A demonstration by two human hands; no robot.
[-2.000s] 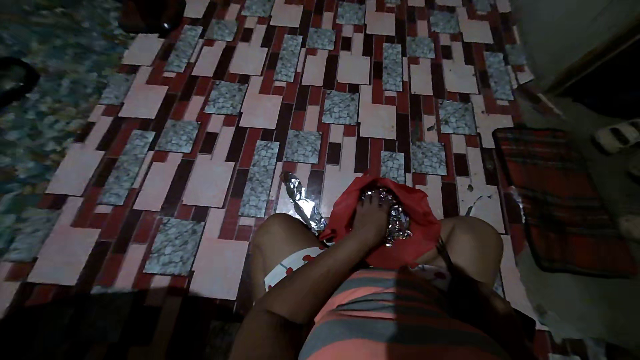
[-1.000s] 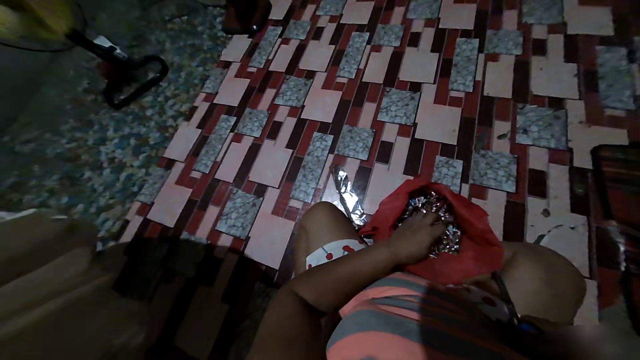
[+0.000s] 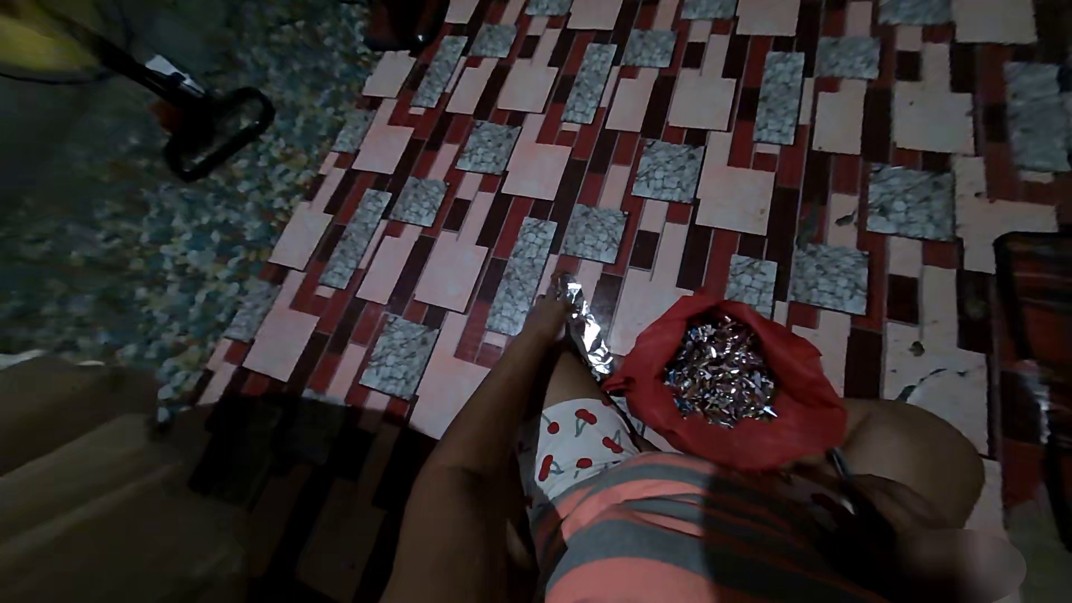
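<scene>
A red bag (image 3: 754,452), perhaps cloth or thin plastic, lies open in the lap, filled with small shiny silvery scraps (image 3: 722,373). To its left a crumpled strip of silver foil (image 3: 593,335) rests beside the leg. My left hand (image 3: 549,311) reaches to the upper end of this foil and touches it; whether the fingers grip it cannot be told. Low at the right, in deep shadow, my right hand (image 3: 879,502) is closed around a thin dark tool (image 3: 840,466) with a shiny edge, just below the bag. Its kind is unclear.
Patterned floor covering (image 3: 452,272) spreads in front. A black loop-shaped handle (image 3: 219,134) stands at upper left over a mottled floor. A dark plaid cloth or mat (image 3: 1034,310) lies at the right edge. Pale fabric (image 3: 92,469) fills the lower left.
My left hand has left the scraps inside the red bag and moved left to the foil strip. The scraps now show uncovered. The view has swung left since the first frame.
</scene>
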